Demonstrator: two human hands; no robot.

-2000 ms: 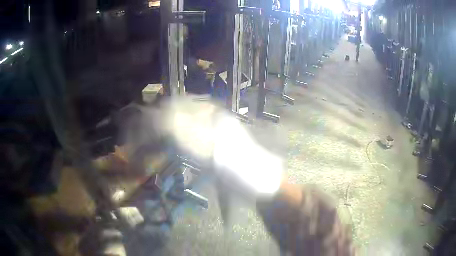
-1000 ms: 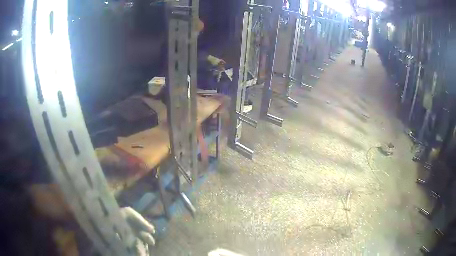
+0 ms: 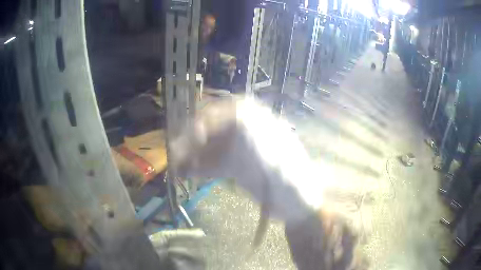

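Observation:
A long slotted upright (image 3: 71, 105) stands very close at the left and looks curved. My left hand (image 3: 179, 245), in a white glove, is at its lower right edge at the bottom of the picture, its fingers hidden behind or against the metal. My right hand (image 3: 208, 137), white-gloved and badly blurred, reaches from the lower right across to a second slotted upright (image 3: 179, 63) hanging ahead. It overlaps that upright's lower middle; its grip cannot be made out.
A tan-topped bench (image 3: 142, 150) with a red strip and blue frame stands behind the hanging upright. A small pale box (image 3: 198, 83) is on it. More hanging uprights (image 3: 256, 50) line the speckled aisle floor (image 3: 364, 100) on both sides. A thin cord lies at right.
My right hand has come up from the bottom edge to the hanging upright. The near slotted upright has shifted right, and my left hand shows further right beside it.

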